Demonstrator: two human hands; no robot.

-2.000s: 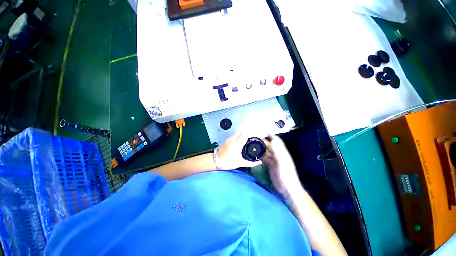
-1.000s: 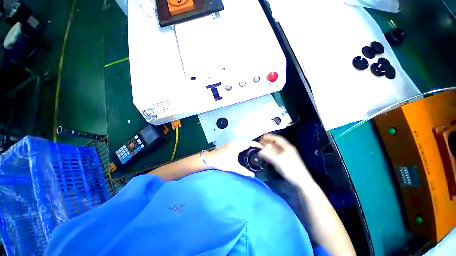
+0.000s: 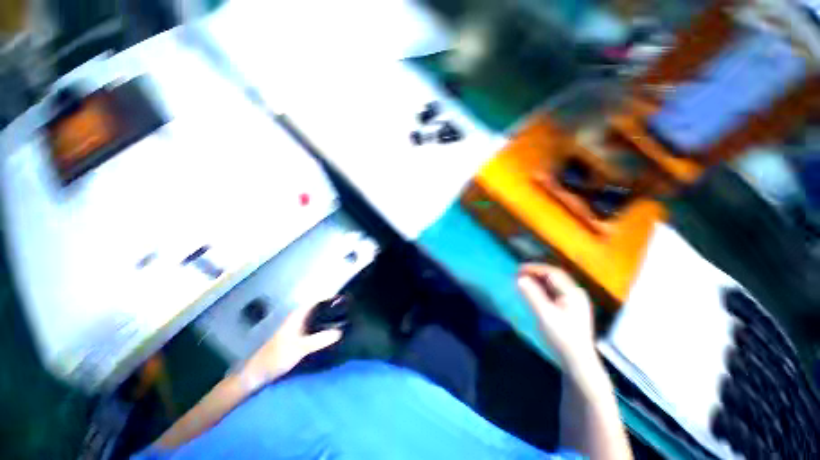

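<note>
The view is blurred. My left hand (image 3: 286,346) holds a round black housing (image 3: 329,314) low in front of me, beside the grey-white plate (image 3: 288,278). My right hand (image 3: 559,301) is at the front of the orange press fixture (image 3: 512,211), fingers curled; whether it holds something small cannot be told. Dark parts sit in the press nest (image 3: 589,189), too blurred to make out singly. The tilted upright with its pale blue plate (image 3: 733,90) stands behind the nest.
The white bench machine (image 3: 180,198) with its red stop button (image 3: 304,199) and orange holding jig (image 3: 90,133) is at left. Loose black discs (image 3: 441,130) lie on a white sheet (image 3: 360,117). Rows of black rounds (image 3: 773,386) lie far right.
The view has swung to the right, bringing the whole press fixture and rows of parts into sight. My right hand has left the housing and moved right to the press; my left hand keeps the housing.
</note>
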